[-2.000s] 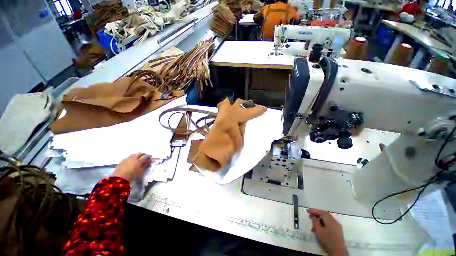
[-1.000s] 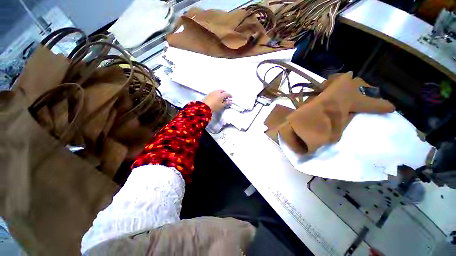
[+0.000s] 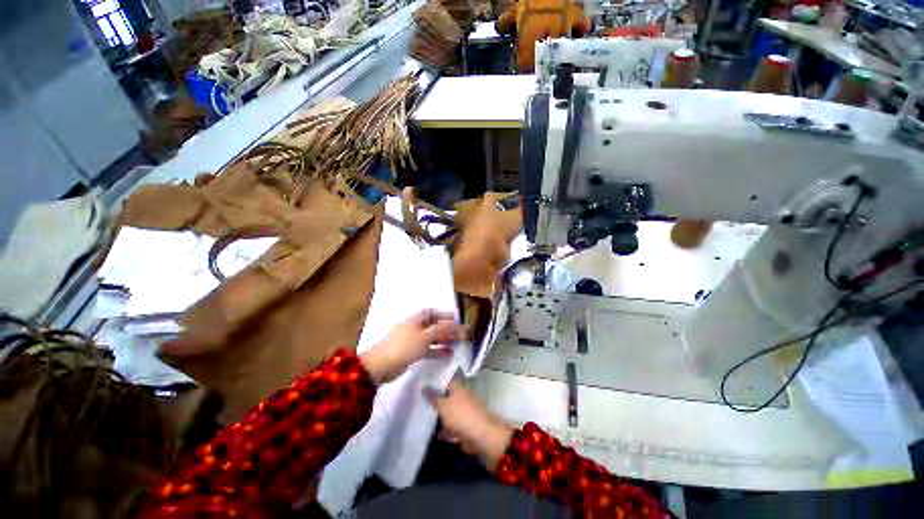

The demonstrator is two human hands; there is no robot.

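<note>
A bag panel (image 3: 294, 314), brown on one side and white on the reverse, lies across the left of the table with a looped brown handle (image 3: 231, 253). My left hand (image 3: 410, 345) grips its white edge in front of the machine. My right hand (image 3: 471, 418) is just below, at the same white piece, its fingertips partly hidden by the fabric. A second brown panel (image 3: 481, 243) lies behind, reaching to the needle area (image 3: 541, 266) of the white sewing machine (image 3: 709, 142).
A white-backed stack (image 3: 152, 274) lies at the left. Strap bundles (image 3: 375, 127) lie behind. Brown bag pieces (image 3: 61, 416) are piled at the lower left. A black cable (image 3: 732, 405) loops on the table at right. A person in orange (image 3: 547, 25) is at the back.
The view has swung back to the machine. A brown and white panel now lies over the stack. My left hand has moved right with its edge; my right hand has moved left to it.
</note>
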